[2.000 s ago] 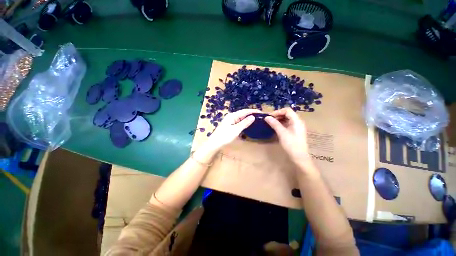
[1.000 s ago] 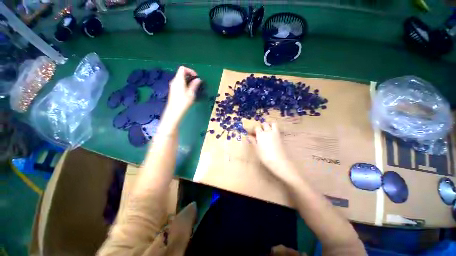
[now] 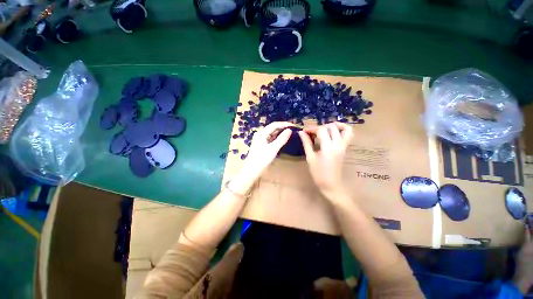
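Note:
My left hand (image 3: pixel 267 149) holds a dark oval cover (image 3: pixel 292 145) by its left side, over the cardboard sheet (image 3: pixel 286 198). My right hand (image 3: pixel 325 153) is at the cover's right side, fingertips on its upper edge. Whether a small button is between the fingers cannot be seen. A heap of small dark buttons (image 3: pixel 304 99) lies just beyond my hands on the cardboard. A loose pile of oval covers (image 3: pixel 143 133) lies on the green surface at the left. Two shiny covers (image 3: pixel 419 192) lie side by side on the cardboard at the right.
A crumpled clear bag (image 3: pixel 55 128) lies left of the cover pile. A round clear plastic bundle (image 3: pixel 473 111) is at the right. Small fan assemblies (image 3: pixel 280 44) stand along the far side. An open carton (image 3: pixel 87 239) is at the lower left. A person's hand (image 3: pixel 525 257) shows at the right edge.
My left hand has come back from beside the pile with a cover. My right hand has moved from the heap's near edge to that cover. The view has shifted. Earlier, a second cover appeared beside one at right.

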